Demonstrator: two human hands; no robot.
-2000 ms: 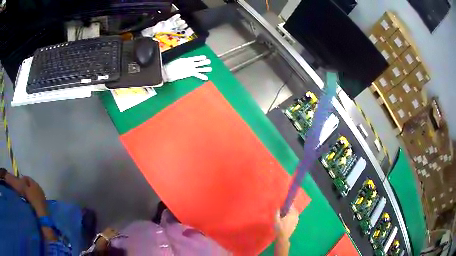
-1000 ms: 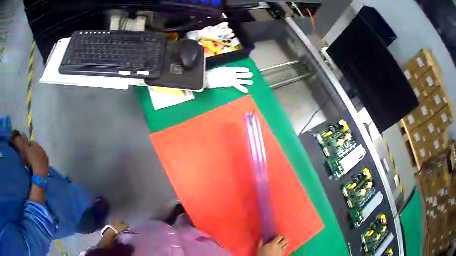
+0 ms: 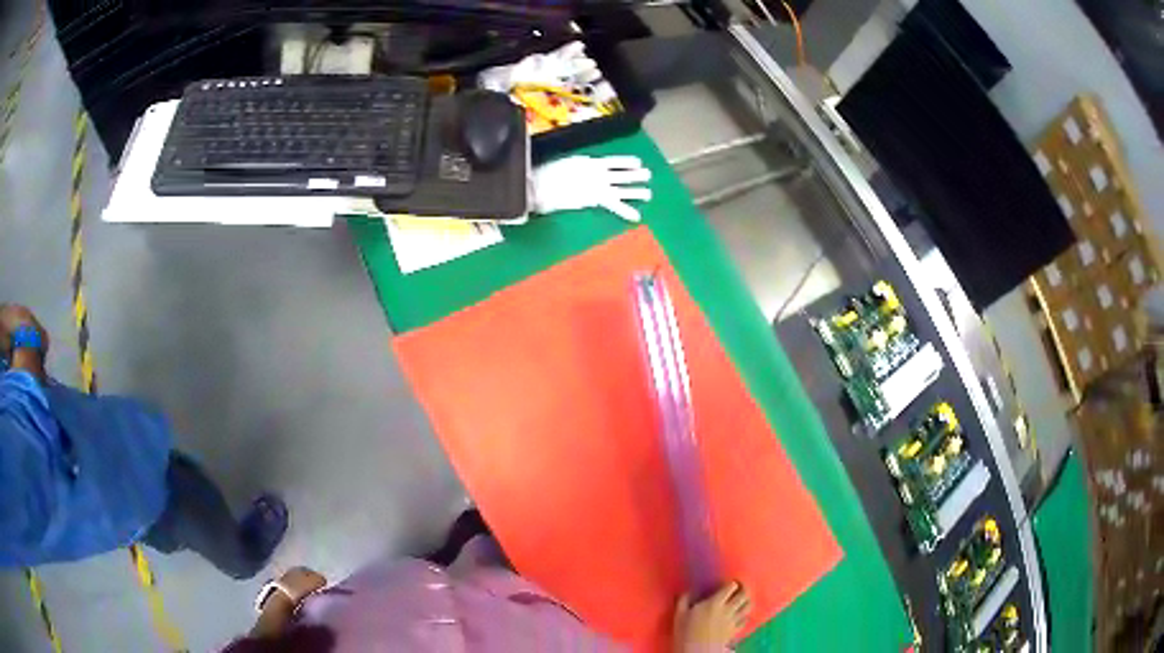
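Observation:
My right hand (image 3: 712,617), bare, is at the bottom edge and closed on the near end of the purplish clear tubes (image 3: 677,427). The tubes lie lengthwise over the orange-red mat (image 3: 549,434), with their far end near the mat's upper corner. Contact along their length is hard to judge. My left hand (image 3: 298,584) is small at the lower left, beside the pink sleeve, with a pale band at the wrist. Its fingers do not show clearly.
A green bench covering (image 3: 440,296) surrounds the mat. A white glove (image 3: 594,185), keyboard (image 3: 294,134), mouse (image 3: 488,125) and black tray (image 3: 594,132) are at the back. Circuit boards (image 3: 938,475) line the dark conveyor at right. A person in blue (image 3: 77,472) is at left.
The tubes swung left from over the conveyor to over the red mat, with my right hand still on them. The person in blue has moved further left, away from me.

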